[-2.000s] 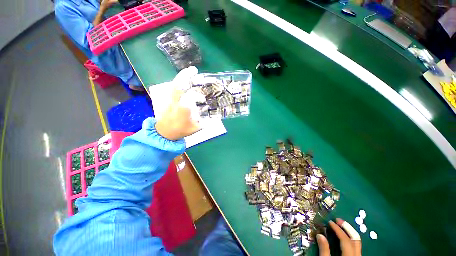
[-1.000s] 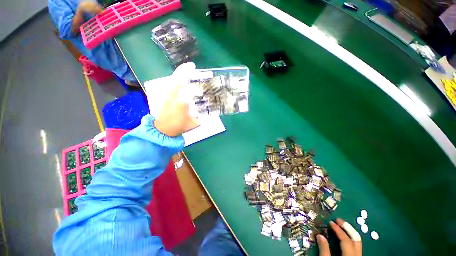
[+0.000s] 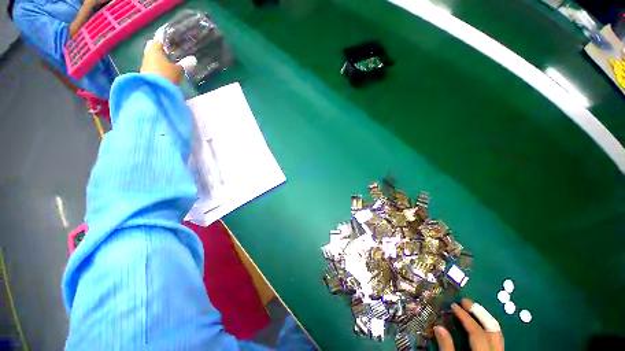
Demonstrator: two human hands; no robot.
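Observation:
My left hand [image 3: 169, 60], with white finger covers, grips the near-left side of a clear tray or bag of metal pieces [image 3: 198, 41] at the upper left of the bench. Its contents are blurred. A large loose pile of small ribbed metal pieces [image 3: 397, 257] lies on the green mat at the lower centre. My right hand [image 3: 473, 329] is at the pile's lower right edge, partly cut off by the bottom of the picture. Its fingers are apart, one has a white cover, and no held part shows.
A white paper sheet [image 3: 236, 147] lies at the bench's left edge. Several white discs [image 3: 507, 296] are right of the pile. A black housing [image 3: 366, 63] stands beyond. A pink gridded tray [image 3: 116, 31] and a person in blue are upper left. A pale curved rail [image 3: 510, 65] crosses the right.
My left hand has moved up and left with the clear tray, from over the paper to where the other clear pack lay. The view has shifted; my right hand stays by the pile.

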